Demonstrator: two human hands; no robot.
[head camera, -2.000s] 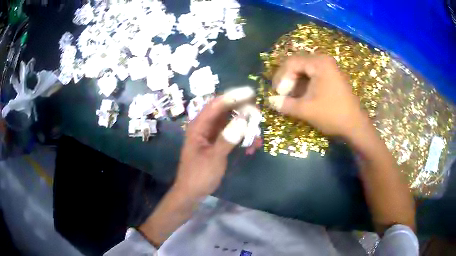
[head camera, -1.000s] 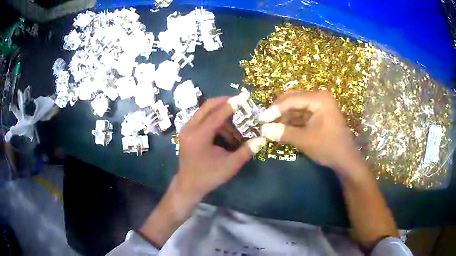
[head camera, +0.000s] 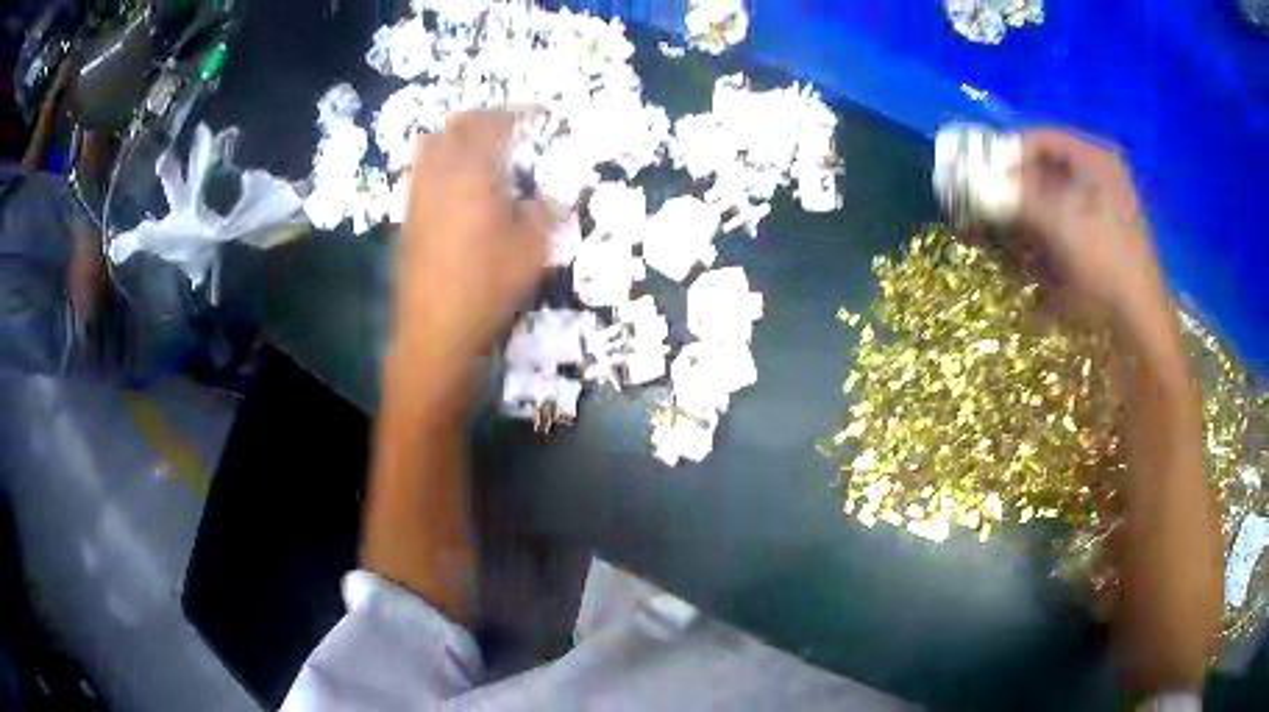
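White plastic housings point(head camera: 682, 237) lie in a loose heap on the dark green table. My left hand point(head camera: 466, 230) is over the left part of the heap, blurred; its fingertips are hard to make out, and I cannot tell if it holds a housing. My right hand point(head camera: 1079, 209) is at the edge of the blue sheet, beyond the brass pile, with a blurred white piece point(head camera: 978, 173) at its fingertips, which looks like a housing with finger covers. Small brass pieces point(head camera: 974, 403) lie in a pile below my right hand.
The blue sheet point(head camera: 877, 63) crosses the far right, with white housings point(head camera: 994, 14) on it. A clear bag of brass pieces with a white label point(head camera: 1246, 559) is at the right edge, partly behind my right forearm. A limp white plastic scrap point(head camera: 209, 209) hangs at the left.
My hands have moved apart from where they met around a housing. My left hand went left to the white heap; my right hand went up to the blue sheet. The view has shifted.
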